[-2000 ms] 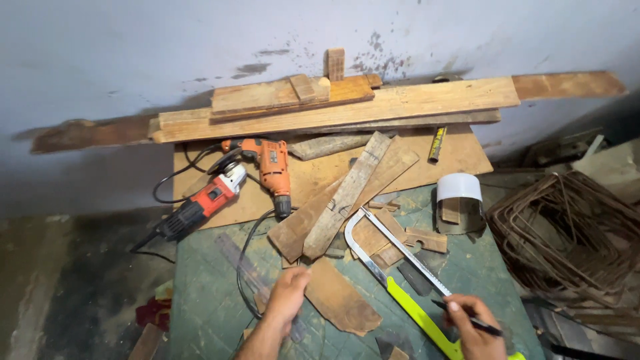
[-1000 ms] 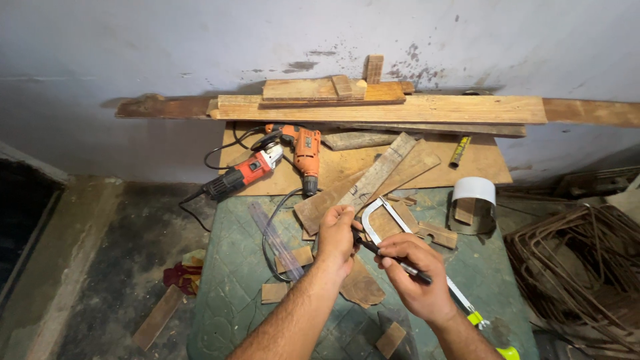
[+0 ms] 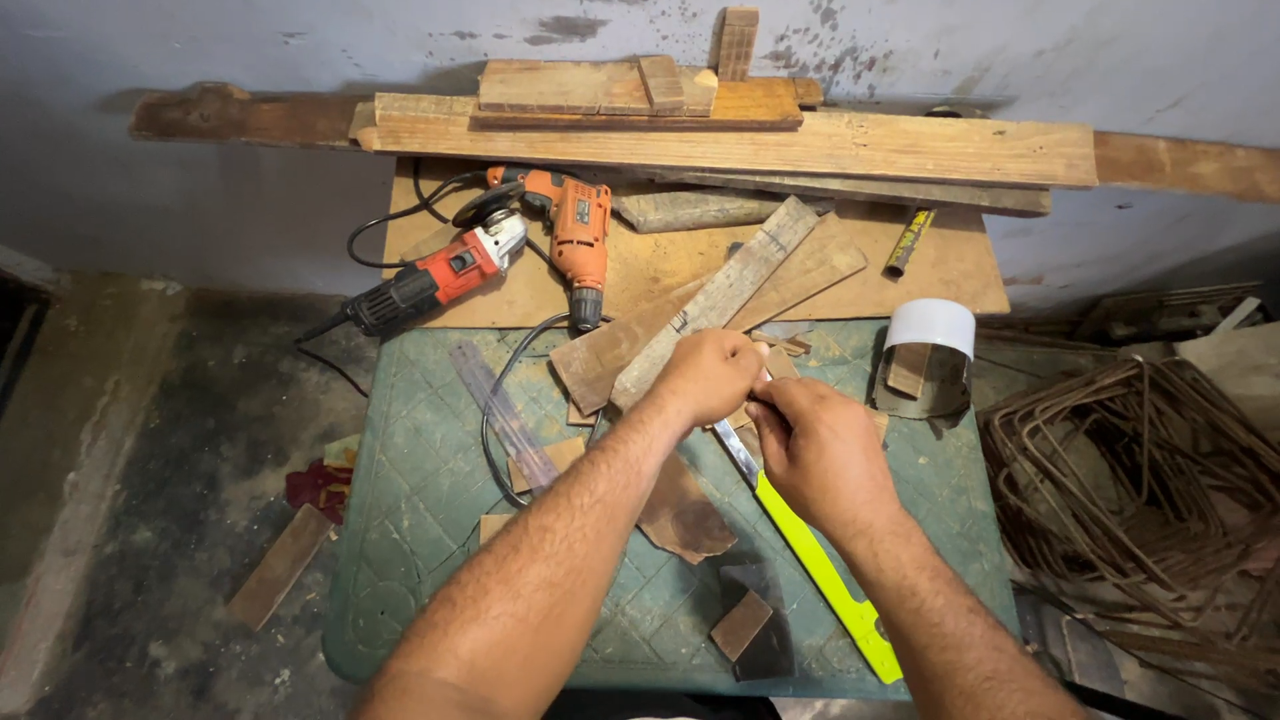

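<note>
My left hand (image 3: 712, 375) is curled over the lower part of a worn wooden strip (image 3: 735, 275). My right hand (image 3: 825, 445) meets it fingertip to fingertip, just above the hacksaw. Something small and pale shows between the fingers, too hidden to name; whether either hand grips it is unclear. The hacksaw, with its neon green handle (image 3: 825, 575), lies slanting under my right hand, its front part covered by both hands. Thin wooden boards (image 3: 625, 345) lie crossed beneath the strip. A clear plastic ruler (image 3: 505, 420) rests left of my left hand.
An orange drill (image 3: 580, 230) and a red angle grinder (image 3: 450, 270) with cords lie at the back left of the green table (image 3: 400, 560). Long planks (image 3: 700, 140) lie along the wall. A white-rimmed container (image 3: 930, 335) stands right; bent metal rods (image 3: 1130, 480) are piled beyond the table.
My hands, far apart two seconds ago, have come together over the hacksaw. The black pen seen in my right hand in both earlier frames no longer shows.
</note>
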